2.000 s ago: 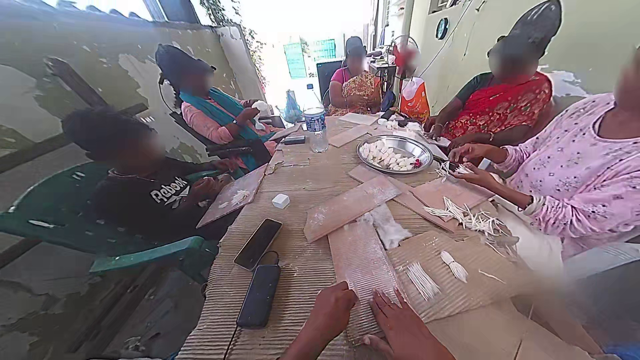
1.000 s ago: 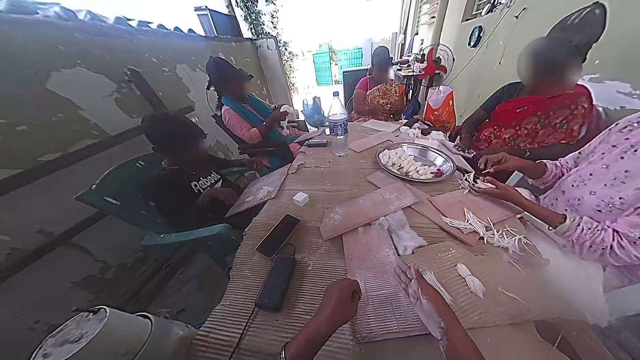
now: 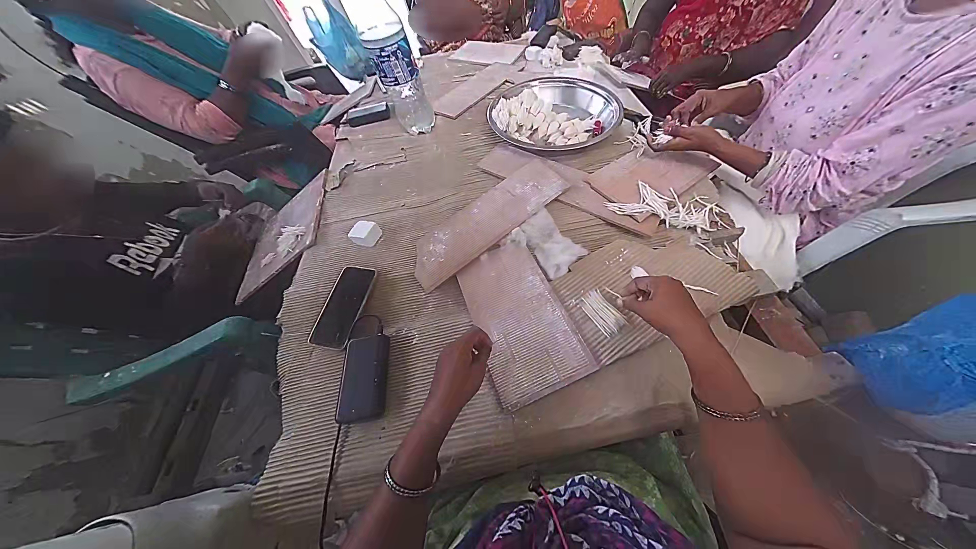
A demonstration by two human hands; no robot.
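My right hand [image 3: 662,303] is over the corrugated cardboard at the right, its fingertips together on what looks like a thin white cotton wick at the end of a small row of cotton wicks [image 3: 604,313]. My left hand [image 3: 462,364] is loosely curled beside the left edge of a pinkish flat board [image 3: 526,328]; whether it holds anything cannot be told. A second board [image 3: 492,227] lies across the top of that one. White cotton wool [image 3: 550,242] sticks out between the boards and the cardboard sheet [image 3: 686,267].
A phone [image 3: 343,306] and a power bank [image 3: 363,379] with a cable lie at left, near a white block [image 3: 364,233]. Farther off stand a steel plate [image 3: 583,93] of white cotton pieces and a plastic bottle [image 3: 412,91]. Several people sit around, one with wicks in hand.
My right hand has moved off the pinkish board, rightward to the row of wicks. My left hand stays near the board's left edge. The view has tilted down.
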